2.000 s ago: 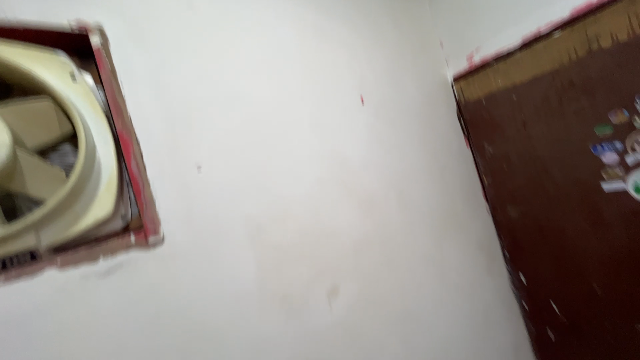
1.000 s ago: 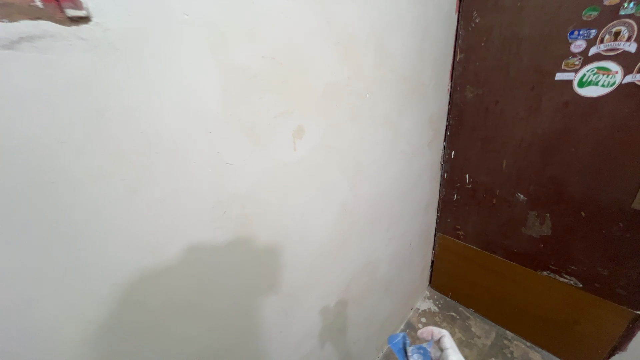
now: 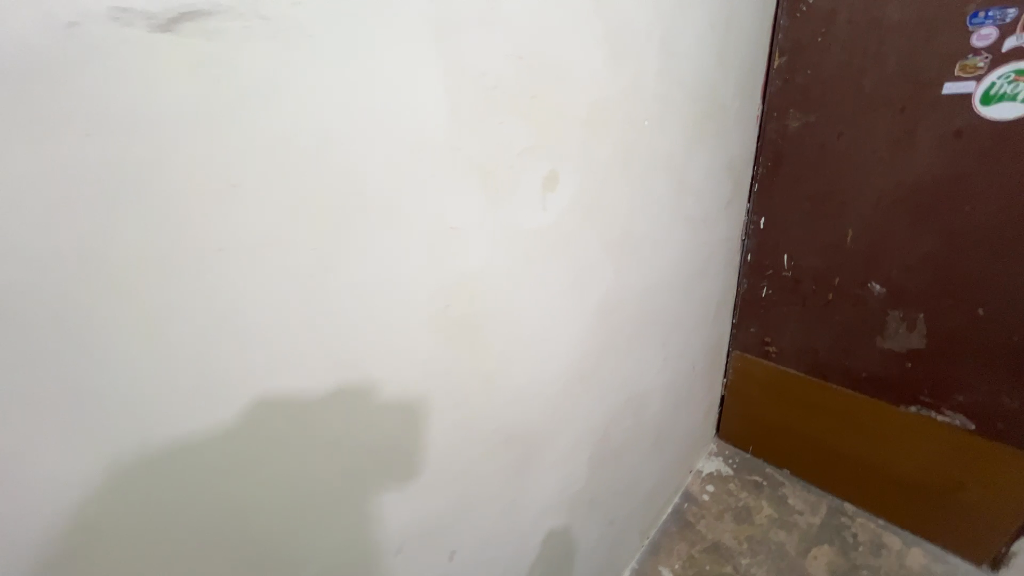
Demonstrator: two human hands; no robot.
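Note:
Neither my left hand nor my right hand shows in the head view, so what they hold or touch is hidden. A white painted wall (image 3: 360, 264) fills most of the view. It bears a small beige stain (image 3: 550, 181) right of the middle and a grey scuff (image 3: 172, 18) at the top left. My shadow (image 3: 264, 488) falls on its lower left part, and a smaller shadow (image 3: 554, 552) lies at the bottom edge.
On the right stands a dark brown door (image 3: 864, 200) with chipped paint, several stickers (image 3: 1004, 92) and a lighter brown panel (image 3: 864, 448) along its bottom. A mottled, stained floor (image 3: 768, 520) meets the wall and door at the lower right corner.
The view has swung down from the wall fan seen two seconds ago. A hand with something blue, at the bottom edge one second ago, is out of view.

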